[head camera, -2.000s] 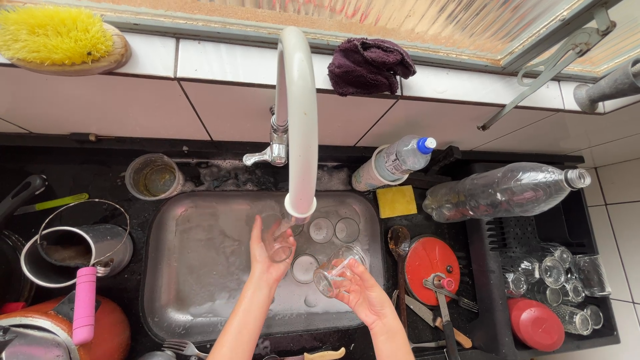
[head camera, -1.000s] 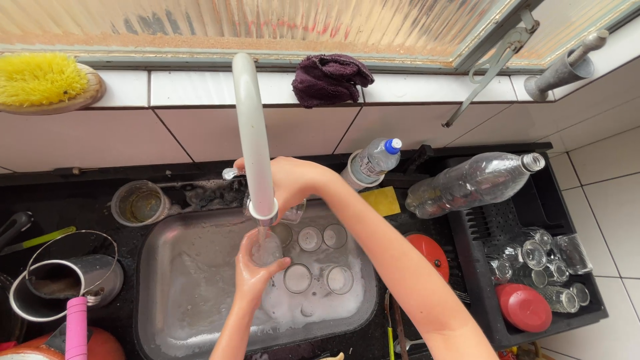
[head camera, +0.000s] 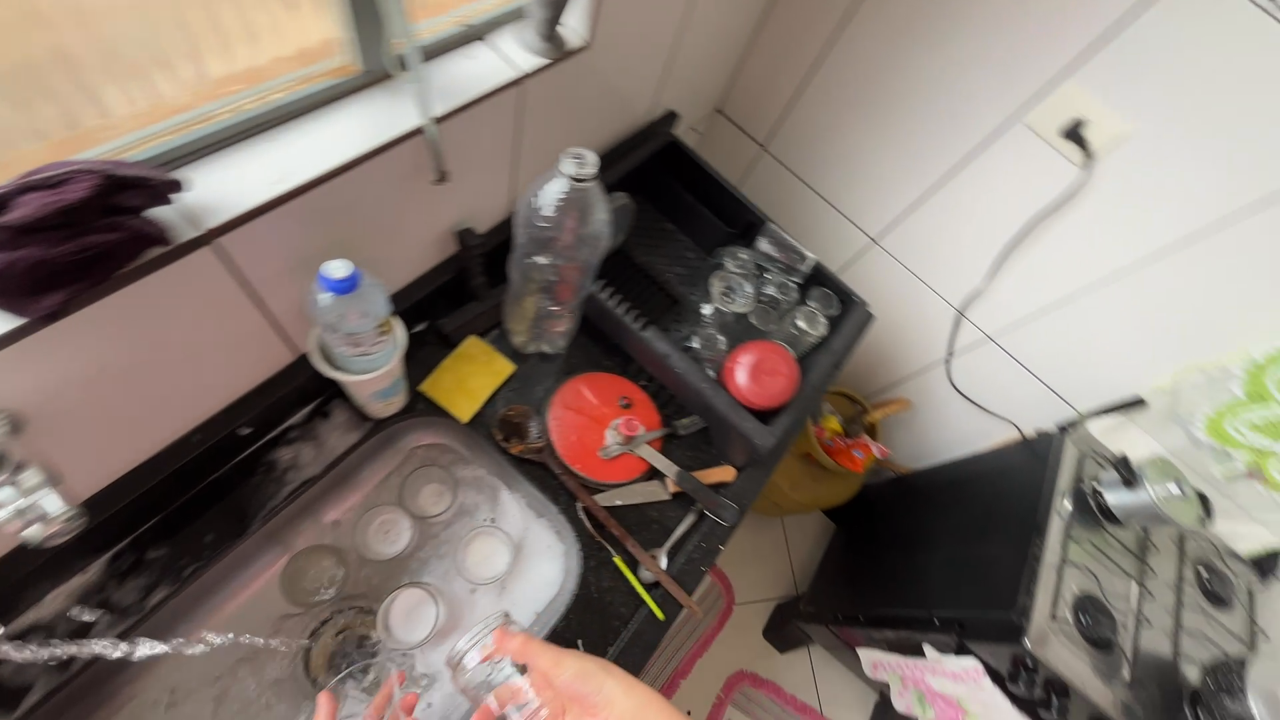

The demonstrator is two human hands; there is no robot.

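At the bottom edge, my right hand holds a clear glass over the near side of the steel sink. My left hand, mostly cut off by the lower edge, has its fingertips around another clear glass. Several glasses stand in the sink, among them one with suds and a duller one. Water streams in from the left toward the drain.
Right of the sink lie a yellow sponge cloth, a red lid, a knife and a spoon. A large plastic bottle stands beside the black dish rack with glasses. Farther right is a stove.
The view has swung far to the right. My right arm, which reached across the sink to the tap one second ago, is now back at the sink's near side with a glass.
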